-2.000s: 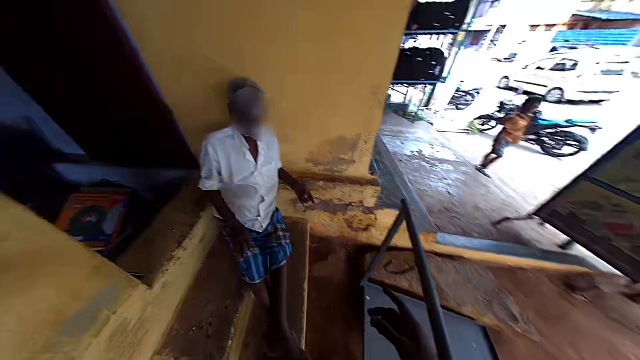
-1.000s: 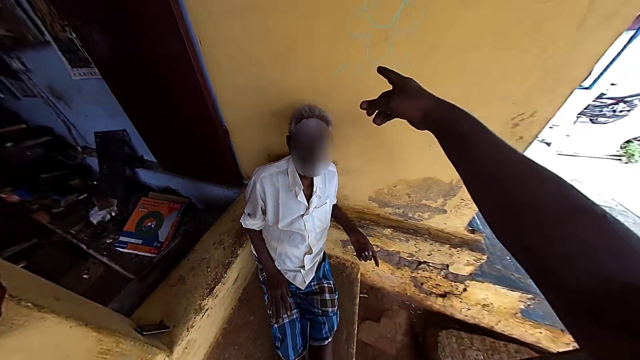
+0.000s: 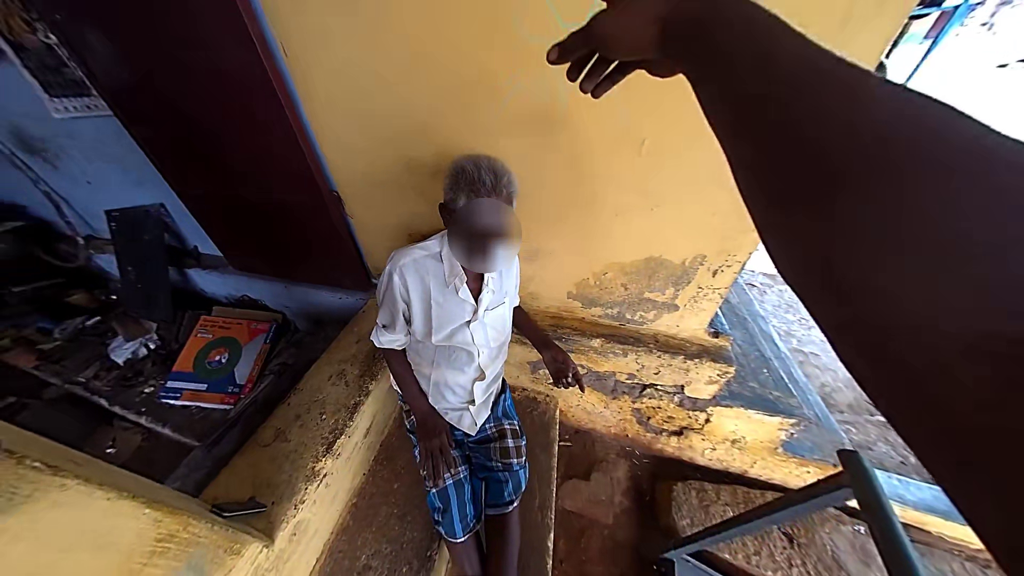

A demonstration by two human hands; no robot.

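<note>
My right hand is raised at the top of the view in front of the yellow wall, its fingers apart and holding nothing. The arm reaches in from the right edge. Below the hand, a person in a white shirt and blue checked cloth sits on a step, leaning toward the wall. One of that person's hands rests on a thigh, the other points down beside the ledge. My left hand is out of view.
A grey metal frame stands at the lower right. On a cluttered dark shelf at the left lie orange and blue boxes or books. A small dark flat object rests on the yellow ledge. A dark red door stands behind.
My right hand was low by the metal frame, then raised with a finger pointing; now its fingers hang loosely downward. The view has turned left, and the passer-by is no longer in it.
</note>
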